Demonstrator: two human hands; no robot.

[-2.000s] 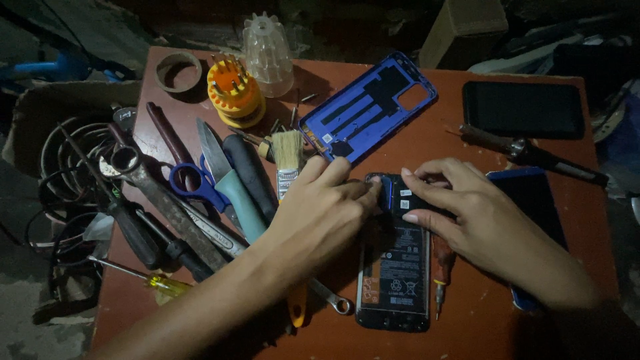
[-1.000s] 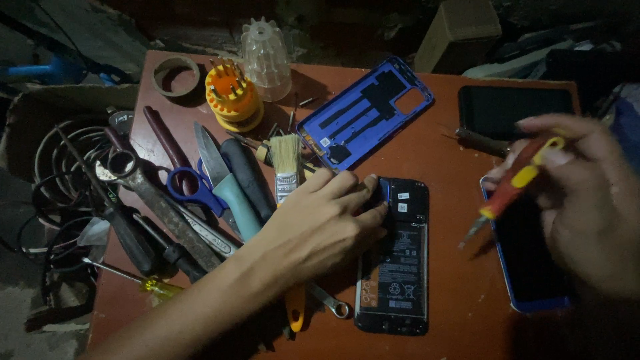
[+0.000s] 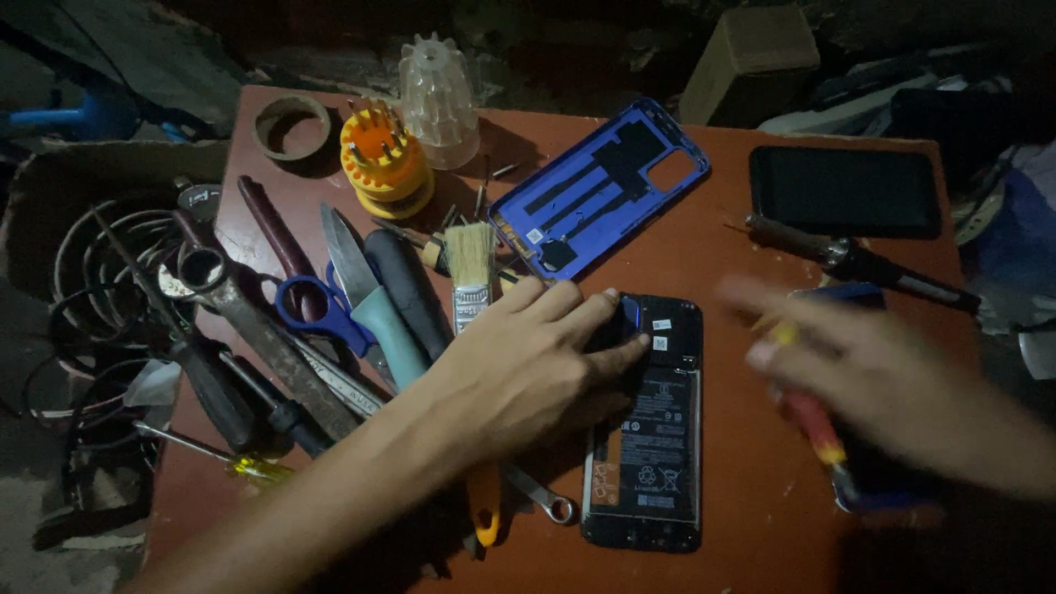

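An opened smartphone (image 3: 652, 429) lies upright in the view on the red-brown table, its battery and inner parts exposed. My left hand (image 3: 553, 363) rests on its upper left part, fingers bent over a blue-edged piece at the camera area. My right hand (image 3: 858, 371), blurred, is to the right of the phone and holds a red and yellow screwdriver (image 3: 813, 429), its tip pointing down. Under that hand lies a second phone with a blue edge (image 3: 858, 293), mostly hidden. The blue back cover (image 3: 602, 190) lies inner side up above the opened phone.
Left of my left hand lie a paintbrush (image 3: 470, 264), a knife (image 3: 388, 330), blue-handled scissors (image 3: 309, 305), wrenches (image 3: 256, 330) and screwdrivers (image 3: 214, 388). A yellow bit holder (image 3: 384, 165) and tape roll (image 3: 290, 136) stand behind. A soldering iron (image 3: 866, 264) and dark phone (image 3: 846, 191) lie back right.
My right hand has left the opened phone and taken up the red and yellow screwdriver, which lay beside that phone. My left hand has stayed on the phone.
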